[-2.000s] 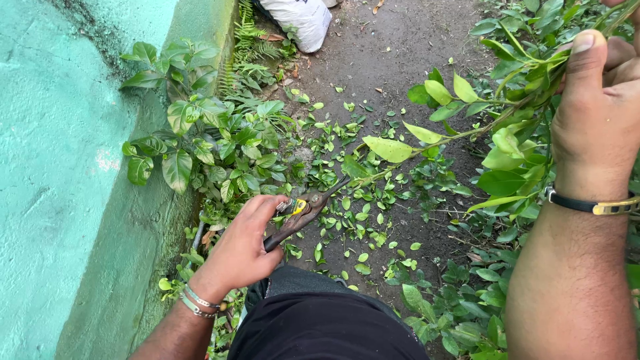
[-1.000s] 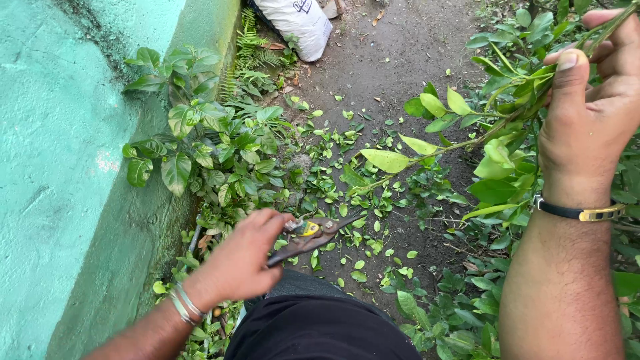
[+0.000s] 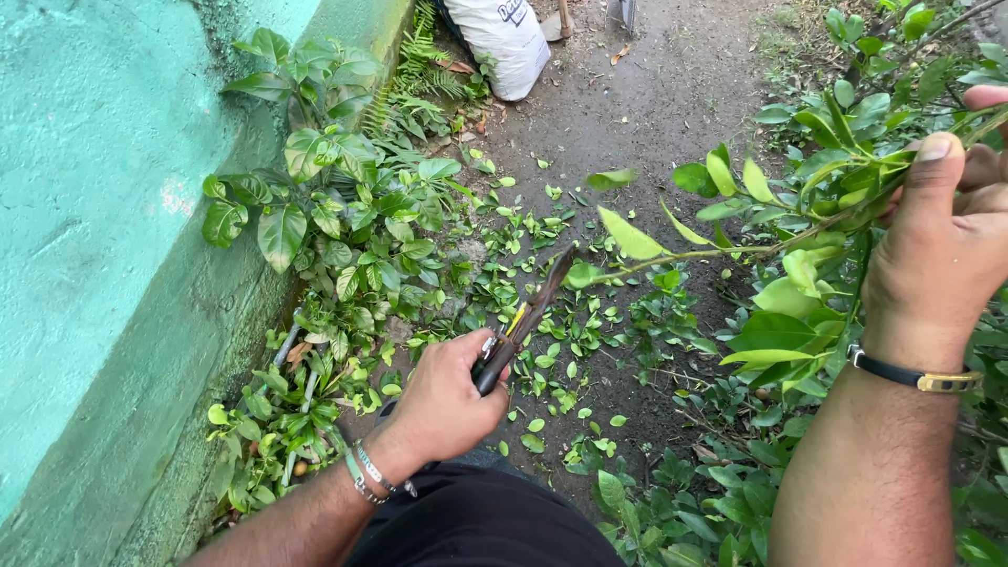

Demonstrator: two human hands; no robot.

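My left hand (image 3: 453, 394) is closed around the handles of dark, worn pruning shears (image 3: 529, 315) with a yellow part near the pivot. The blades point up and to the right, close to the tip of a leafy green branch (image 3: 709, 252); whether they touch it I cannot tell. At the right, my right hand (image 3: 937, 220) grips that branch and other green stems, with its thumb on top. The branch reaches left from it, over the path.
A painted green wall (image 3: 157, 213) runs along the left, with a broad-leaved shrub (image 3: 339, 157) against it. Cut leaves (image 3: 551, 354) litter the dark soil path (image 3: 630, 102). A white sack (image 3: 504, 47) stands at the top, near a metal blade (image 3: 622, 12). Dense bushes (image 3: 740, 504) fill the right.
The shears have turned from lying nearly level to pointing steeply up, with their blades nearer the branch tip. My right hand still holds the branch.
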